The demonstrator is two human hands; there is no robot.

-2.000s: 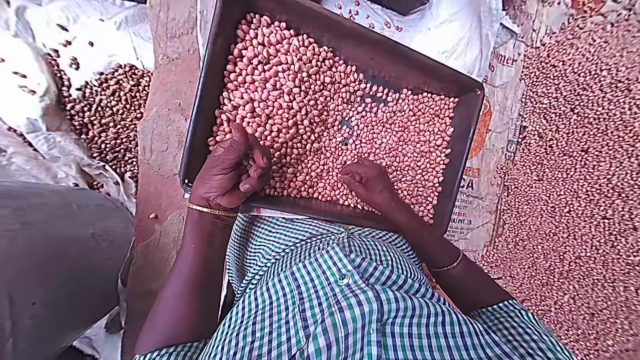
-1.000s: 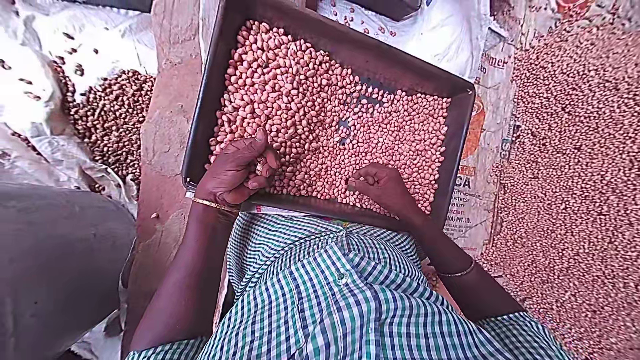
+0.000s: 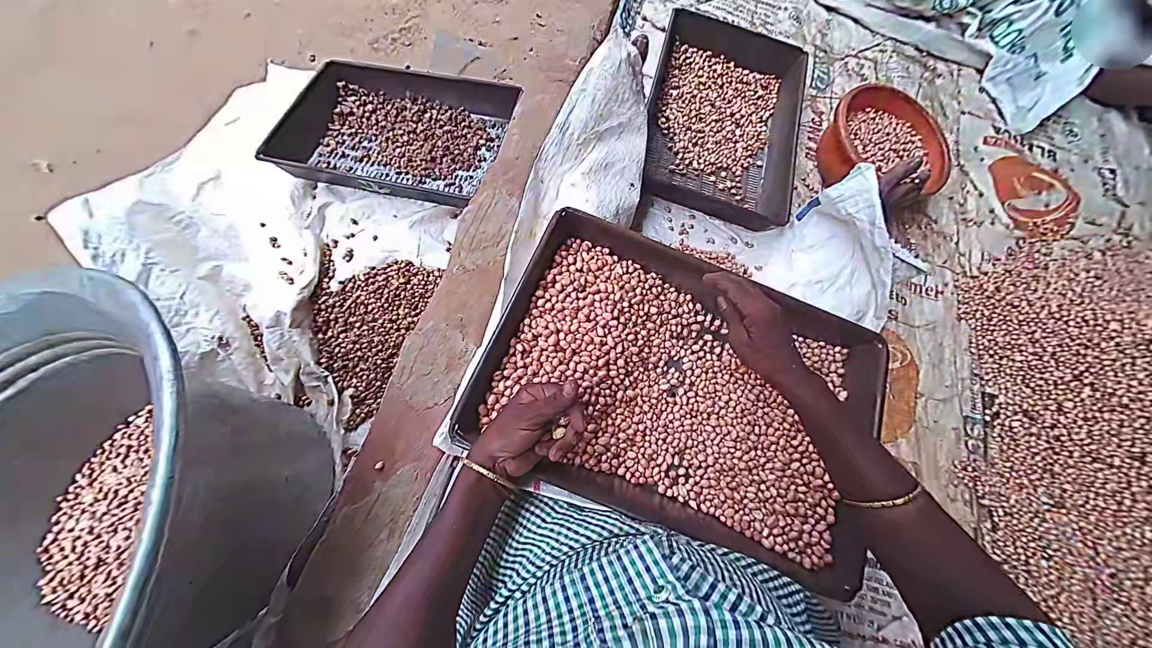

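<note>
A dark rectangular tray point(image 3: 859, 387) rests at my lap, holding a broad layer of pinkish shelled peanuts point(image 3: 612, 333). My left hand point(image 3: 531, 427) is over the tray's near left corner, its fingers curled around one or more pale, yellowish kernels. Over the far right part of the tray is my right hand point(image 3: 751, 319), fingers extended and slightly apart above the peanuts. Whether it holds anything cannot be told. Small gaps among the peanuts show the tray's bottom near the middle.
A metal pot point(image 3: 171, 423) with peanuts stands at the left. Beyond are a tray of darker kernels point(image 3: 297, 121), another peanut tray point(image 3: 787, 117) and an orange bowl point(image 3: 837, 148) with another person's hand at it. Peanuts point(image 3: 1062, 405) cover sacking at the right; a dark heap point(image 3: 369, 333) lies left.
My right hand has moved from the near part of the tray to its far side, and its fingers have spread. The view has shifted widely, showing more trays, the bowl and the pot's opening.
</note>
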